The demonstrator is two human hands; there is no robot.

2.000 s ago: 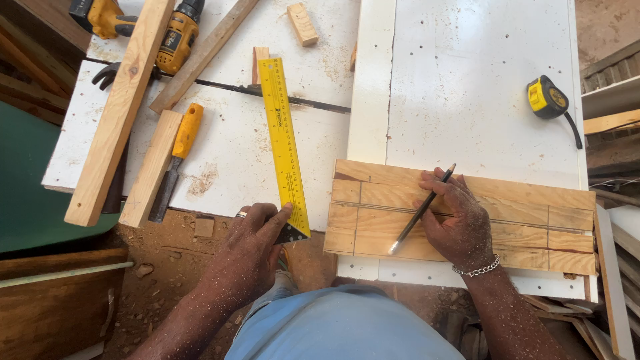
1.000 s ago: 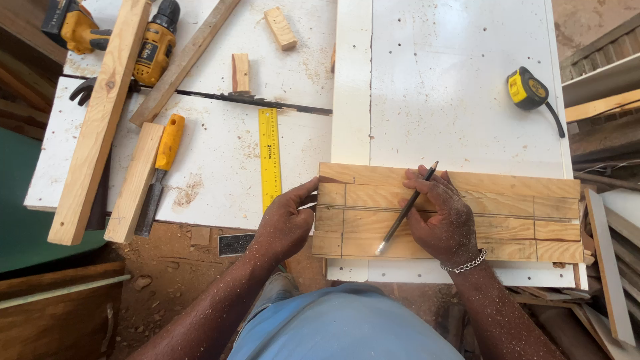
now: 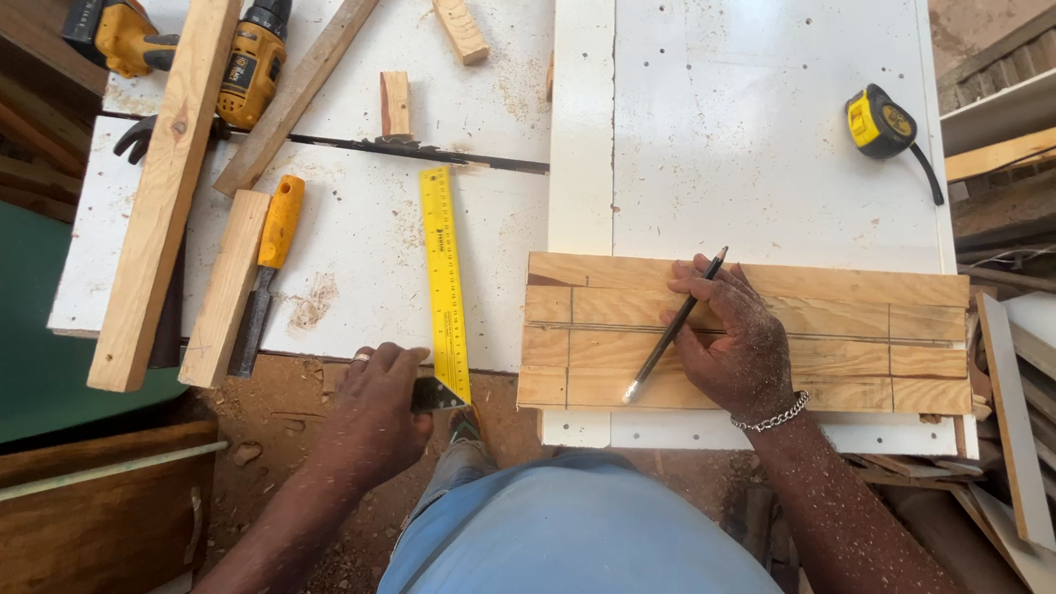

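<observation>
My left hand (image 3: 381,412) grips the black stock of a yellow try square (image 3: 445,280), whose blade lies on the white bench near the front edge. Under my right hand (image 3: 734,342) is a row of pine strips (image 3: 841,359) laid side by side, with pencil lines drawn along and across them. A black pencil (image 3: 676,323) is held between the fingers of that hand, its sharp end pointing away from me and its white end towards me. The palm rests on the wood.
A long wood batten (image 3: 165,206) lies across the left side, by a cordless drill (image 3: 254,66), a hammer (image 3: 136,139), a yellow-handled chisel (image 3: 272,264) and a short wood piece (image 3: 223,289). Small offcuts (image 3: 396,103) lie farther back. A tape measure (image 3: 881,122) sits at right on the white panel (image 3: 767,165).
My left hand has left the end of the pine strips, where it was a second ago, and moved left to the try square's stock. My right hand stays on the strips with the pencil.
</observation>
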